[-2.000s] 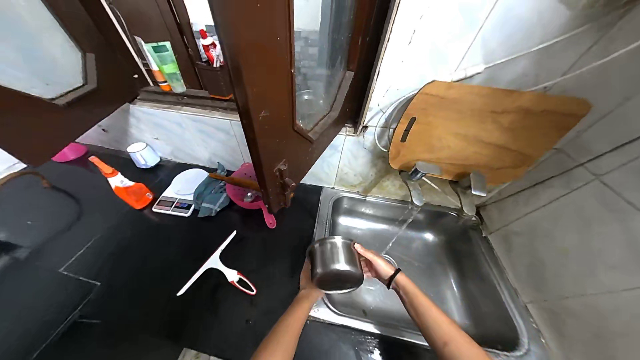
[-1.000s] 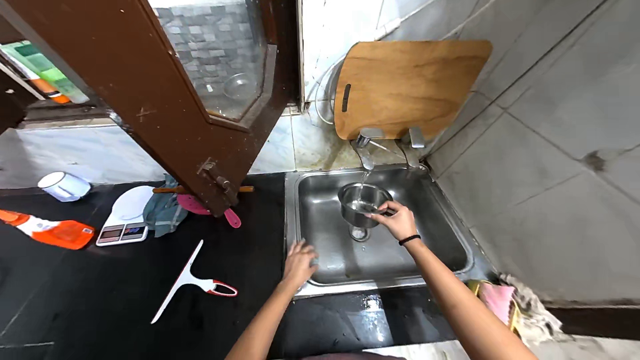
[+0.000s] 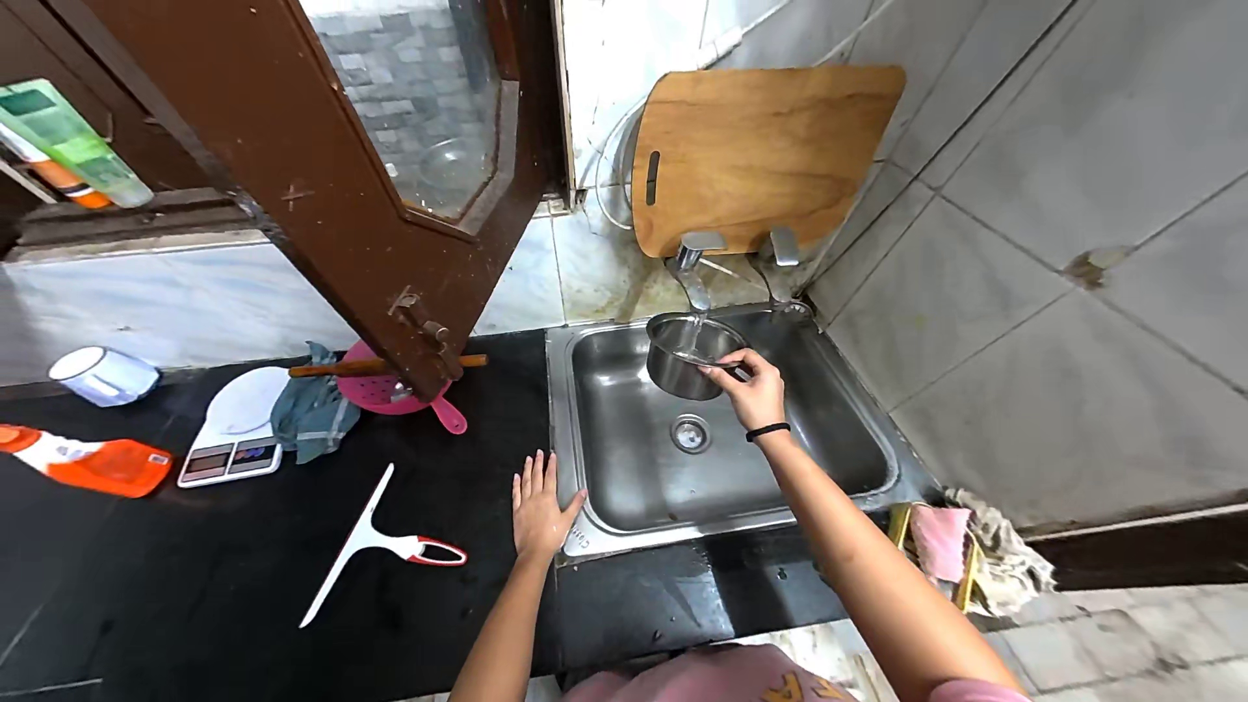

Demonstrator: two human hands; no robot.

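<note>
My right hand (image 3: 756, 390) grips the near rim of a stainless steel pot (image 3: 682, 369), which it holds in the back of the steel sink basin (image 3: 624, 448). Water runs from the left metal tap (image 3: 690, 278) into the pot. My left hand (image 3: 541, 507) lies flat, fingers spread, on the black counter at the sink's left edge, holding nothing. Left of it a white squeegee with a red-edged handle (image 3: 375, 541) lies on the counter. A second tap (image 3: 780, 258) stands to the right of the first.
A wooden cutting board (image 3: 765, 156) leans behind the taps. The brown cabinet door (image 3: 361, 234) hangs open over the counter. Farther left are a pink strainer (image 3: 390, 390), a kitchen scale (image 3: 234, 429), a blue cloth (image 3: 314, 409) and an orange spray bottle (image 3: 112, 468). Cloths (image 3: 999, 565) lie right of the sink.
Two seconds ago both hands held the pot above the sink's front left edge. The left hand has let go and rests on the counter; the right has moved the pot back under the tap.
</note>
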